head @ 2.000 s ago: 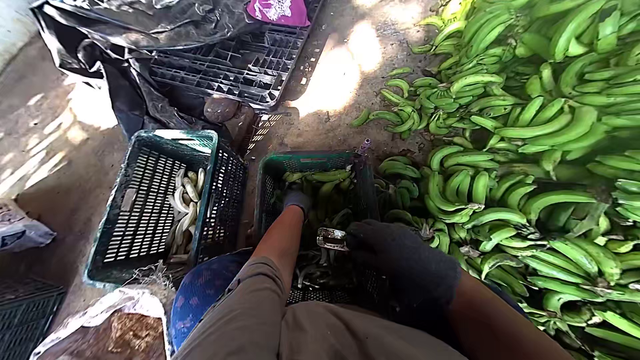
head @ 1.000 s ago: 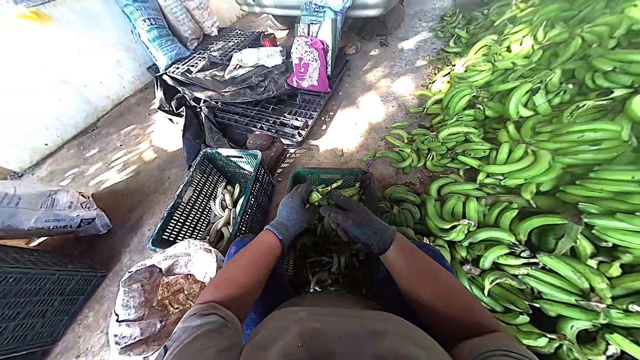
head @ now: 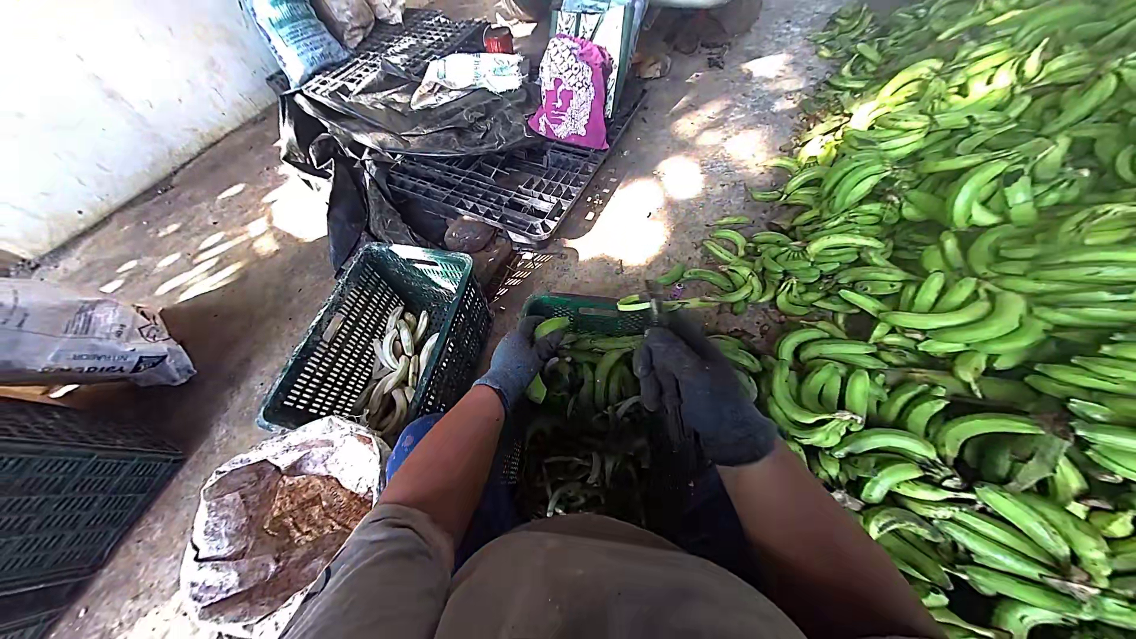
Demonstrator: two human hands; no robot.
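Gloved in grey, my left hand (head: 517, 359) holds a green banana or plantain (head: 550, 327) over the left side of a green plastic crate (head: 586, 311). My right hand (head: 701, 390), in a dark glove, grips a small tool (head: 655, 306), blurred, with a strip of green peel (head: 683, 304) at it. Green fruit (head: 608, 364) lies in the crate between my hands, and peel strips (head: 577, 470) lie nearer my body. To the left, a second green crate (head: 461, 311) holds several peeled, pale fruits (head: 404, 355).
A large heap of green bananas or plantains (head: 967, 311) covers the floor at right. An open white sack (head: 222, 532) stands by my left leg. Dark crates (head: 71, 497) and a printed sack (head: 80, 337) are far left. Black plastic pallets (head: 515, 191) with sheeting and a pink bag (head: 572, 93) lie ahead.
My hands, together over the crate one second ago, are now apart, the right one further right. The view has turned downward since then and sits nearer the crates.
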